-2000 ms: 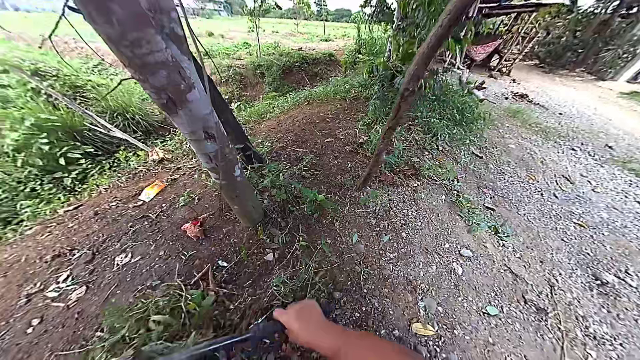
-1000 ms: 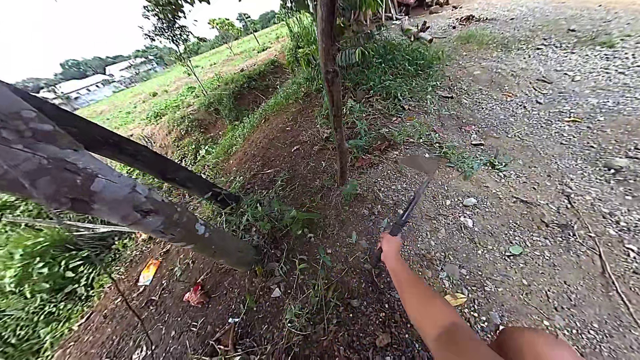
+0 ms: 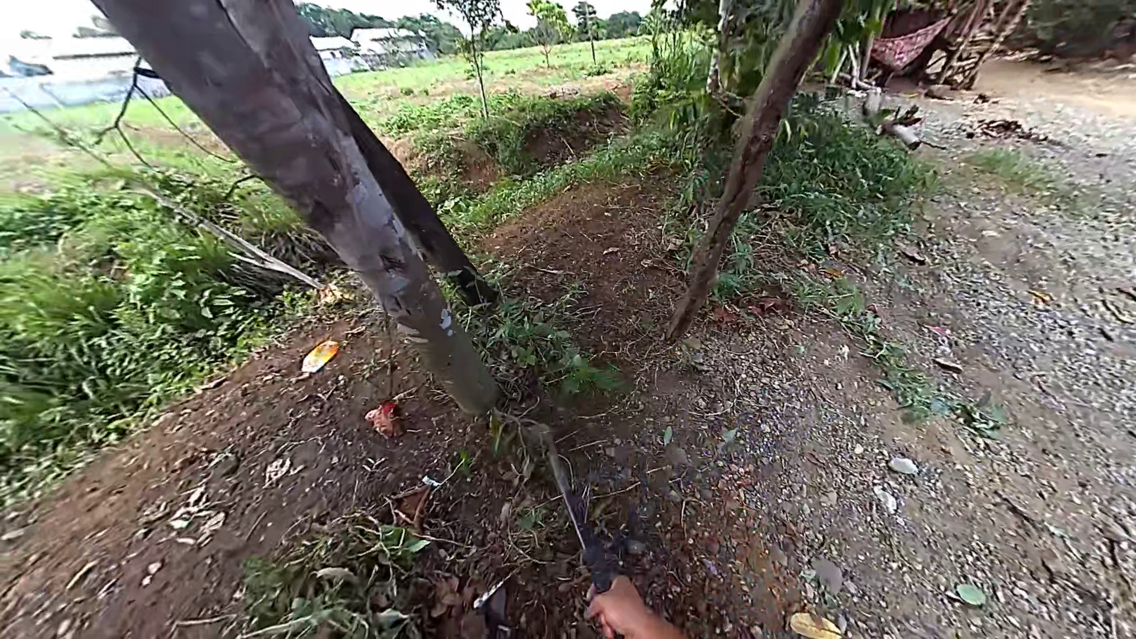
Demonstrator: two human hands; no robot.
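At the bottom centre my right hand (image 3: 621,608) is closed around the dark handle of a long-bladed tool (image 3: 566,488), which looks like a machete. Its blade is blurred and points away from me, with the far end among low weeds at the base of a leaning tree trunk (image 3: 355,204). Green weeds (image 3: 550,346) grow just beyond that base. A heap of pulled or cut weeds (image 3: 337,577) lies on the soil left of the tool. My left hand is out of the frame.
A dark second trunk (image 3: 413,213) leans behind the first. Right of centre stands a thin slanted trunk (image 3: 745,169). An orange-yellow wrapper (image 3: 319,356) and a red scrap (image 3: 385,418) lie on the bare soil. Gravel (image 3: 887,550) covers the right side; thick grass (image 3: 133,319) borders the left.
The tool, held out over the gravel right of the weeds a second ago, has swung left to the leaning trunk's base. The view has turned noticeably.
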